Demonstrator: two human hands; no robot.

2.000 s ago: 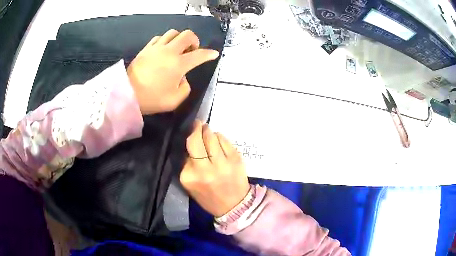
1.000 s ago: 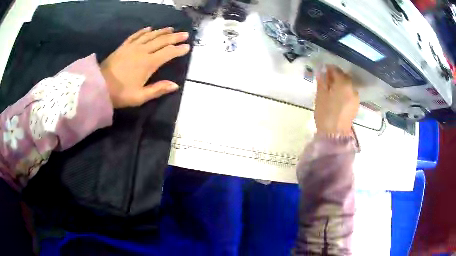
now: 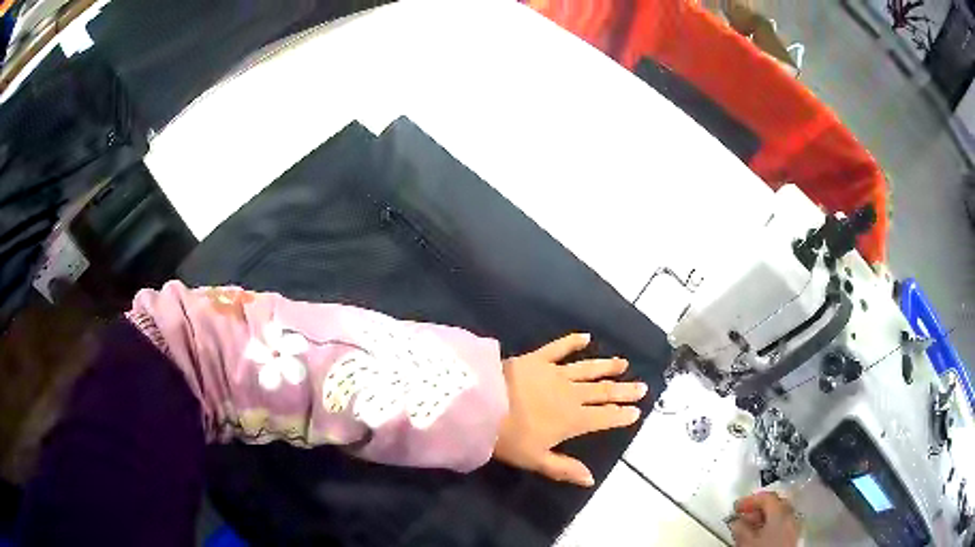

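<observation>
The black bag panel (image 3: 321,230) lies flat on the white table, its notched corner at the top and a zip line near its middle. Its right edge reaches the needle area of the sewing machine (image 3: 759,288). My left hand (image 3: 567,409) lies flat on the panel near that edge, fingers spread, holding nothing. My right hand (image 3: 768,521) is cut off by the lower edge, beside the machine's control panel (image 3: 868,486). Its fingers are bent; whether they hold something is too small to tell.
Silvery small hardware (image 3: 780,443) lies beside the machine head. A bent wire guide (image 3: 668,280) stands behind the needle area. An orange-red cover (image 3: 823,139) lies beyond the table (image 3: 513,118). Black fabric pieces (image 3: 64,139) are at the far left. A blue tub edge (image 3: 930,321) shows at right.
The view has swung to the left and up. My left hand stays flat on the panel. My right hand first left the panel's edge for the control panel's side, and now shows lower, near the hardware.
</observation>
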